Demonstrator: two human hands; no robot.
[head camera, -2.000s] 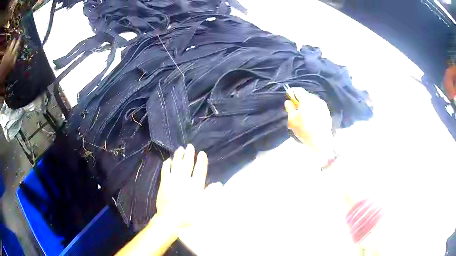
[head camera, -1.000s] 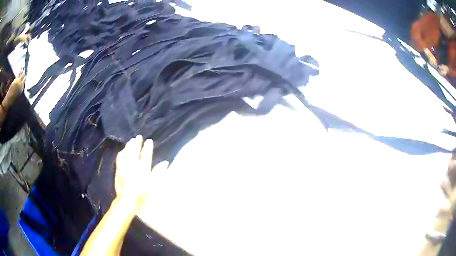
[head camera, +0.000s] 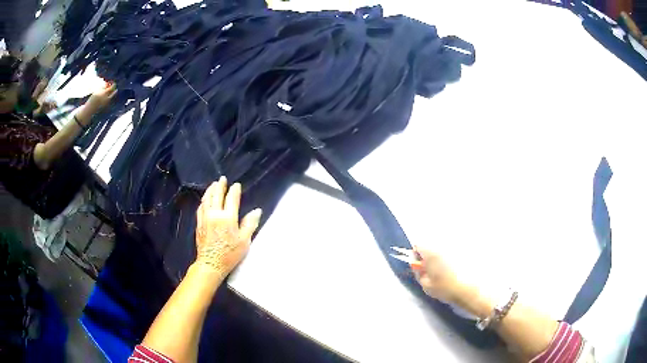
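My right hand (head camera: 443, 278) holds thread snips (head camera: 406, 256) with short grey blades and an orange handle. It is at a dark navy denim band (head camera: 379, 213), which runs from the pile down to the hand and on towards the table's front edge. Whether the fingers also pinch the band is hard to tell. My left hand (head camera: 225, 230) lies flat, fingers spread, on the near edge of the large heap of dark bands (head camera: 319, 67). It grips nothing visible. Loose pale threads show on the heap.
Another dark band (head camera: 601, 234) lies curved on the white tabletop (head camera: 496, 163) at the right. Dark pieces (head camera: 614, 42) lie at the far right corner. A seated person (head camera: 42, 142) reaches to the heap's left side. A blue bin (head camera: 117, 312) stands below at the left.
My right hand, out of clear view a second ago, is now at the front of the table with the snips. A band now stretches from the heap towards it. My left hand stays on the heap.
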